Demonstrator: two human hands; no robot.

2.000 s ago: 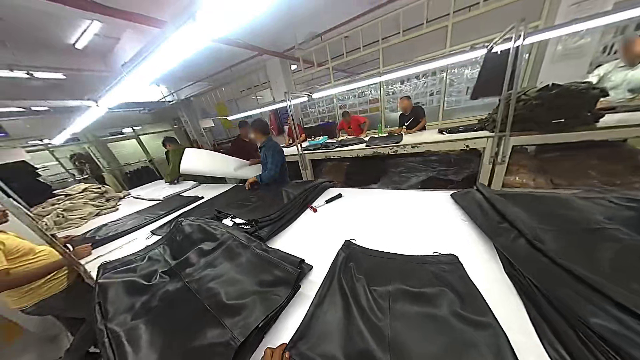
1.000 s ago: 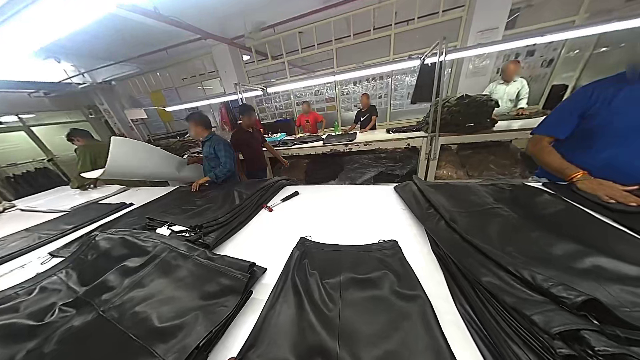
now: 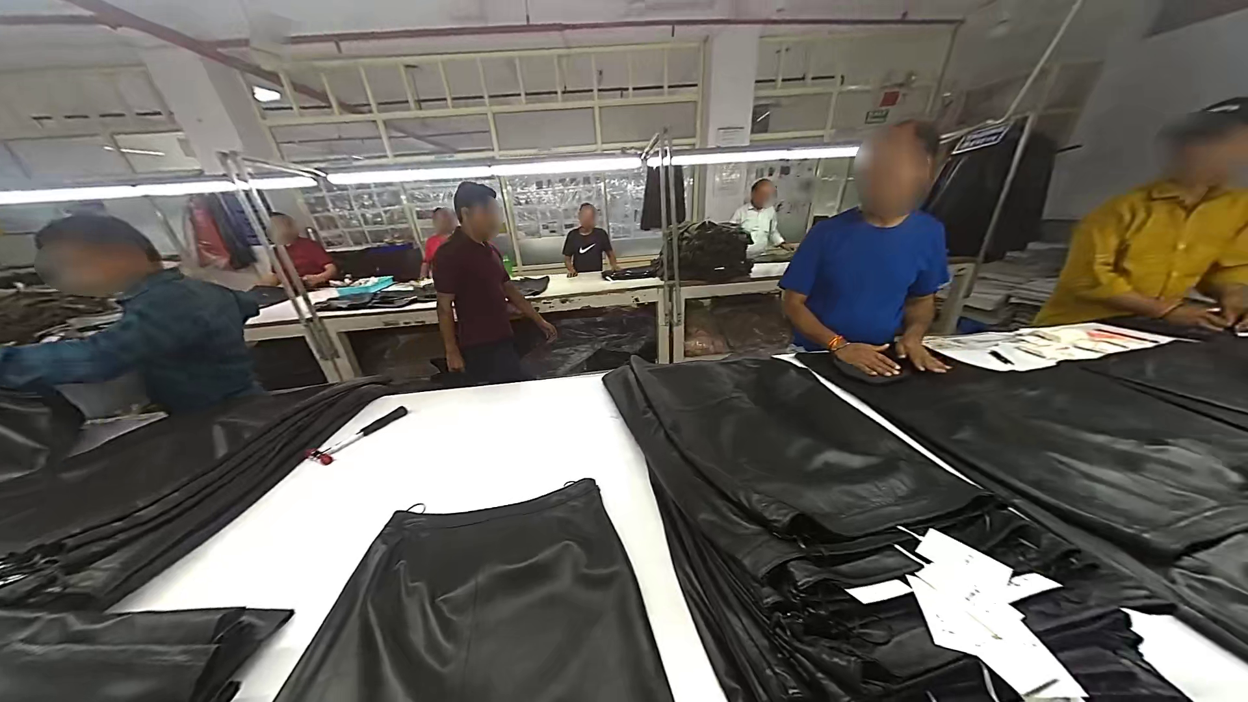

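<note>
Neither of my hands shows in the head view now. A black leather-like skirt [image 3: 487, 595] lies flat on the white table [image 3: 546, 429] at the lower middle, its waistband toward the far side, with small loops at both upper corners. To its right is a thick stack of black garments [image 3: 780, 448] with a bunch of white paper tags [image 3: 975, 604] on its near end. A tool with a black handle and a red end [image 3: 359, 436] rests beyond the skirt, to the left. Part of another black garment [image 3: 127, 653] lies at the lower left.
A layered black pile [image 3: 224, 458] lies at left. Across the table, a person in blue [image 3: 868, 273] rests both hands on black material; a person in yellow [image 3: 1150, 244] is at right, one in a checked shirt [image 3: 175, 331] at left. Lamp posts [image 3: 668, 253] rise behind.
The view has swung to the right. A hand at the lower edge two seconds ago is out of sight. The person in maroon now stands apart from the one in the checked shirt.
</note>
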